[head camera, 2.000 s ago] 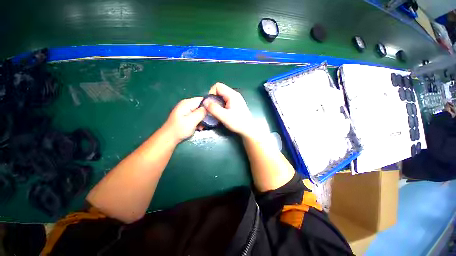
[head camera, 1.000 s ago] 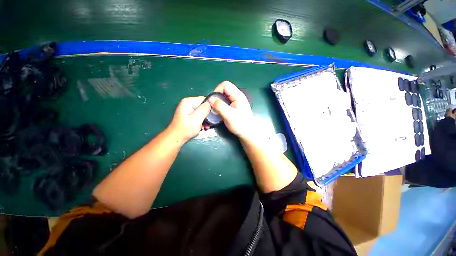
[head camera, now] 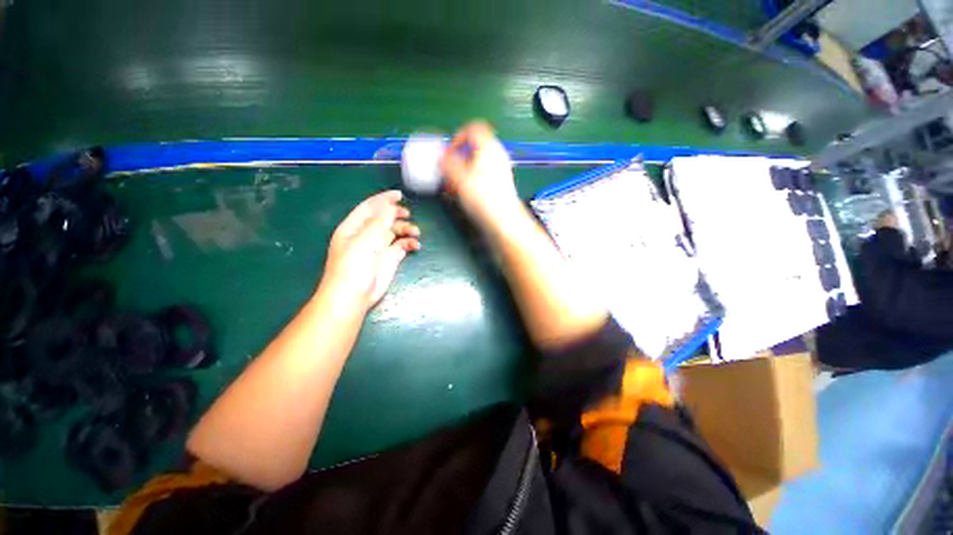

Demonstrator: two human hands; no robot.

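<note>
My right hand is blurred, raised near the blue edge strip. It holds a round unit with a pale face and a thin dark lower rim, at its left side. My left hand is over the bench, empty, with its fingers loosely curled and apart. It does not touch the unit. A pile of black ring-like housings lies at the left.
Spaced black units, one pale-faced, lie on the green belt beyond the blue strip. A blue tray and a white sheet with black pads are at the right. An open cardboard box and another person's dark sleeve are farther right.
Both hands held the unit together before. My right hand has now lifted it away, up and left towards the blue strip. My left hand has let go and moved slightly left.
</note>
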